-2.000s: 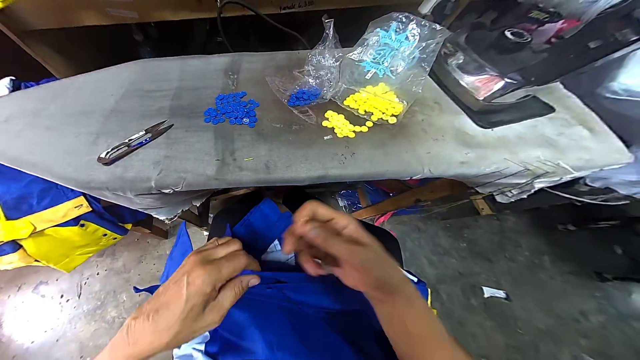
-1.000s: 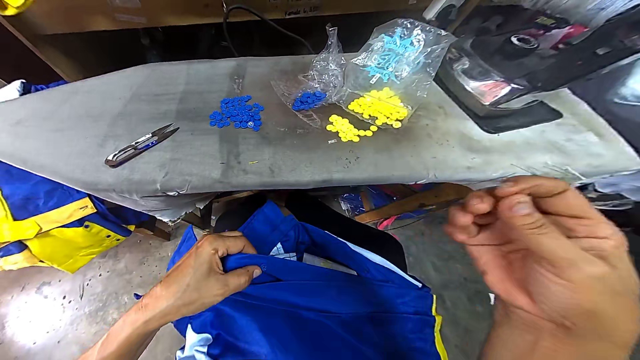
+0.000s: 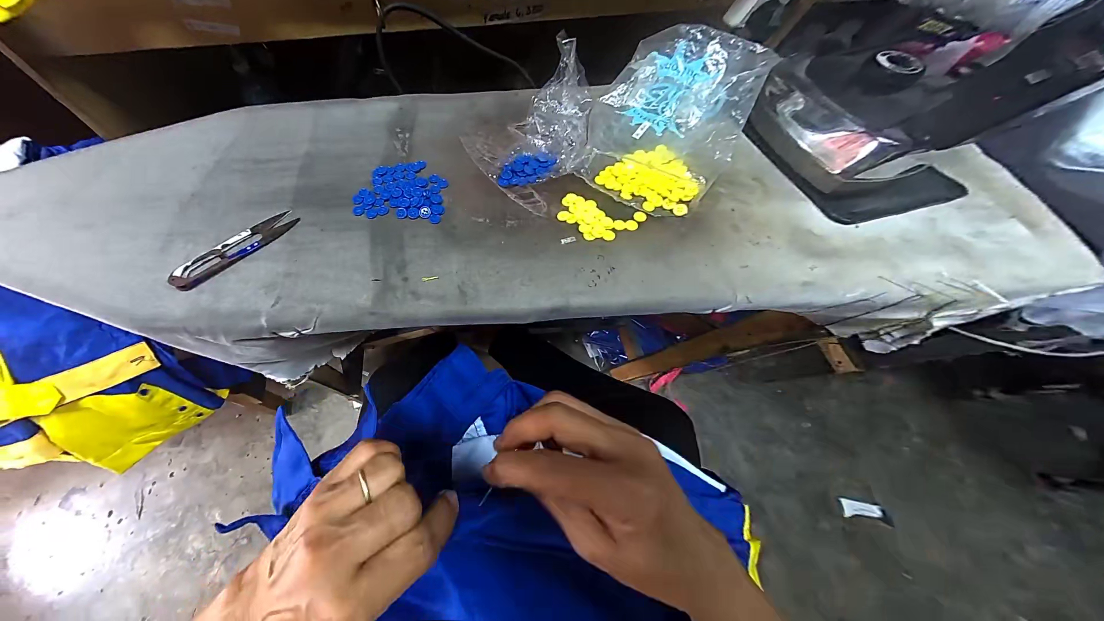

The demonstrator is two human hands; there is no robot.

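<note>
A blue cloth garment with white and yellow trim lies over my lap. My left hand, a ring on one finger, grips a fold of it. Just to the right, my right hand pinches its thumb and forefinger together above the white patch; a thin needle-like sliver shows under the fingertips, partly hidden. On the grey ironing board lie thread snips, a cluster of loose blue buttons and loose yellow buttons.
Clear plastic bags hold blue buttons, yellow buttons and light-blue pieces. An iron stands at the board's right. Blue and yellow cloth hangs at the left. A small white packet lies on the floor.
My right hand was raised far to the right a second ago and is now back at the garment beside my left hand. My left hand stays on the cloth.
</note>
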